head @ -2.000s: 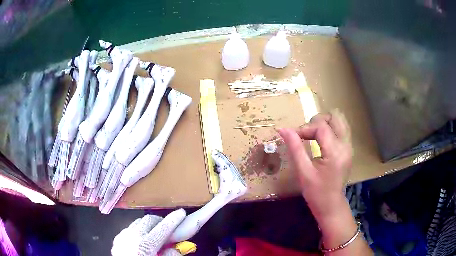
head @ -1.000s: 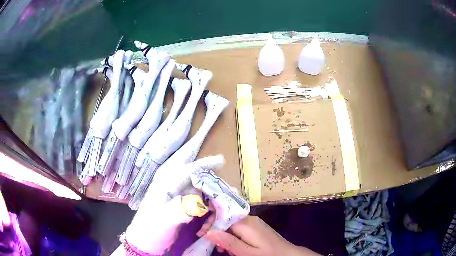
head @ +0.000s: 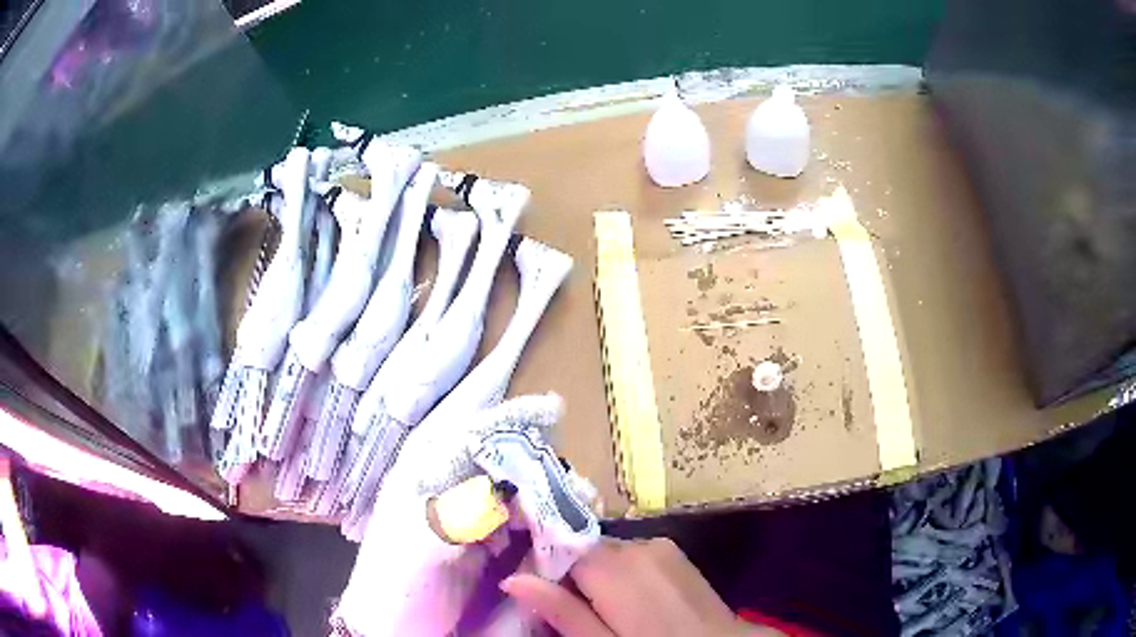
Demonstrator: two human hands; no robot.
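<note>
A white moulded part [head: 561, 529] is held low at the bench's front edge, its wide end with dark marks turned up; its lower end is cut off by the frame. My left hand [head: 430, 535], in a white knit glove with a yellow wrap [head: 468, 510] at the thumb, grips it from the left. My bare right hand [head: 642, 591] has its fingers at the lower right of the part's wide end; whether it holds a stick is hidden. A fanned row of similar parts [head: 436, 361] with dark bands at their upper ends lies at the left.
Two white bottles [head: 676, 143] stand at the back. Pale sticks [head: 747, 225] lie below them, between yellow tape strips [head: 633, 361]. A small white cap [head: 767, 375] sits on a dark stain. A grey pile [head: 953, 554] lies below the bench at right. A dark grey box borders the right.
Since two seconds ago, my right hand has moved from over the stained area down to the part, and my left hand has raised and turned it. In the last second both shifted slightly.
</note>
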